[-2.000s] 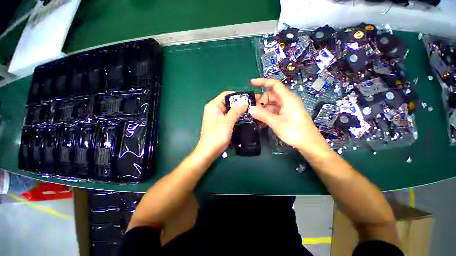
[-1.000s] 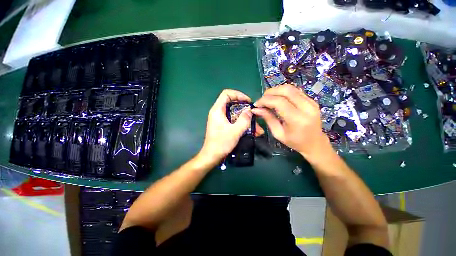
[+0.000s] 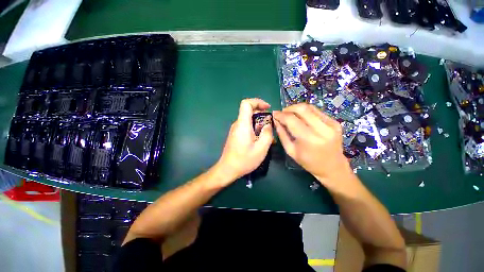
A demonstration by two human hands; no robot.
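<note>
A black phone housing (image 3: 260, 169) stands out below my left hand (image 3: 245, 141), which grips it around its upper part. A small patterned circuit board (image 3: 260, 121) shows at the housing's top end, beside my left thumb. My right hand (image 3: 310, 135) is at the housing's upper right edge, with thumb and fingertips pinched together there. Whether the fingertips hold a wire or a small part is too small to tell. A pile of circuit boards with black speakers (image 3: 378, 78) lies on clear plastic to the right.
Stacked black blister trays (image 3: 87, 109) with housings cover the left of the green mat. White flecks (image 3: 314, 186) lie near the pile. A second board pile (image 3: 469, 114) is at the far right. Black housings (image 3: 402, 11) lie on the white surface at upper right. A pale rail (image 3: 233, 37) runs behind.
The housing has turned in my left hand, and its board is now more covered. My right hand has moved from spread fingers to a pinch at the housing's edge. The view has shifted slightly.
</note>
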